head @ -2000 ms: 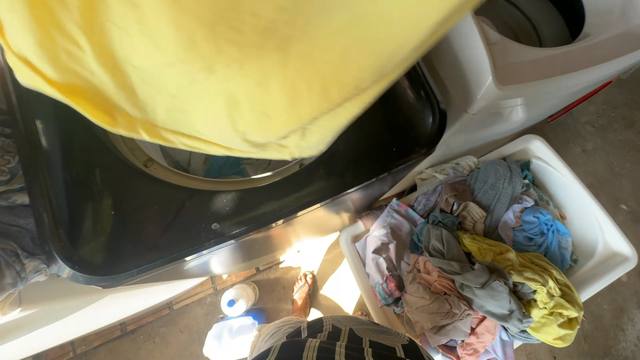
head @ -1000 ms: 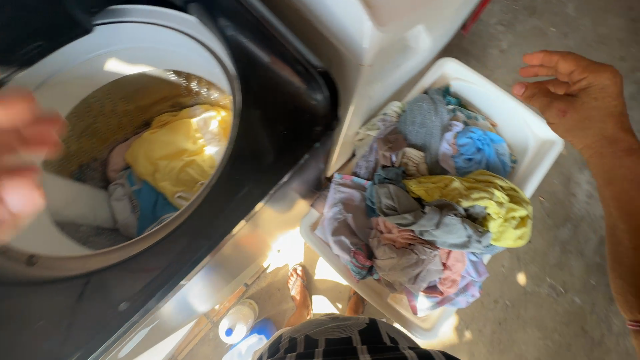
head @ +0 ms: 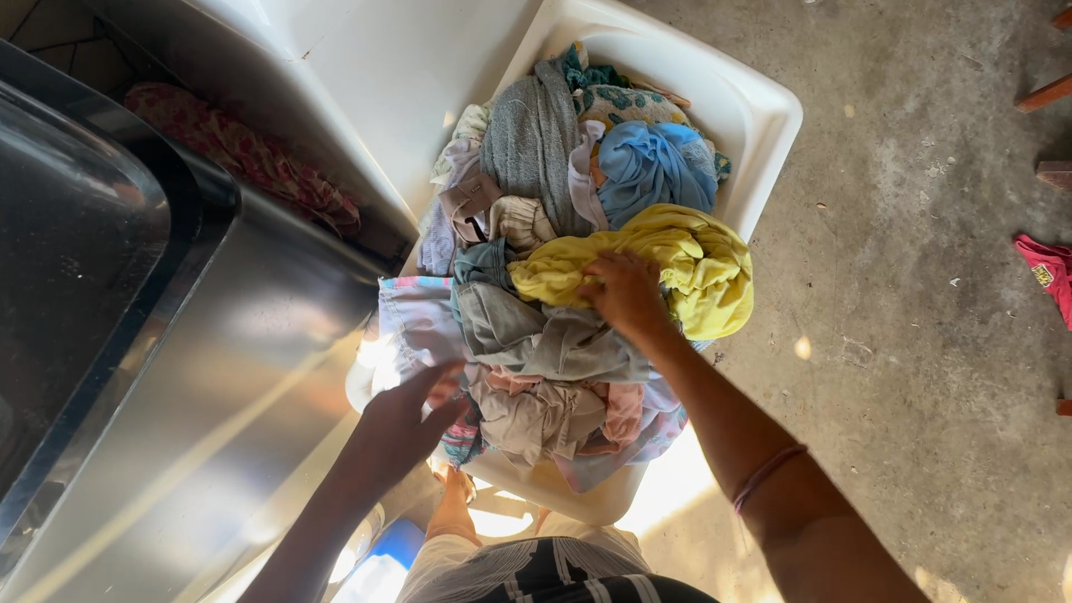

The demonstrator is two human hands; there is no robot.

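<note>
A white plastic tub (head: 758, 117) holds a heap of crumpled clothes in front of me. My right hand (head: 624, 293) rests on a yellow cloth (head: 712, 276), its fingers curled against the fabric; whether they grip it cannot be told. My left hand (head: 419, 410) hovers at the tub's left side, fingers apart and holding nothing, beside a pale garment (head: 419, 322). Under the yellow cloth lies a grey garment (head: 578, 343). A blue cloth (head: 653, 167) and a grey towel-like cloth (head: 532, 142) lie toward the far end. Nearer me is a beige garment (head: 544, 414).
At left stands a washing machine with a black top (head: 75, 251) and metallic side (head: 209, 377). A white appliance body (head: 377, 75) adjoins the tub. A patterned red cloth (head: 243, 159) lies in the gap between. A red cloth (head: 1047, 272) is on the concrete floor (head: 879, 209).
The yellow cloth seen over the machine two seconds ago was inside its drum one second ago. My right hand has come from beside the tub onto the other yellow cloth. The view has swung right.
</note>
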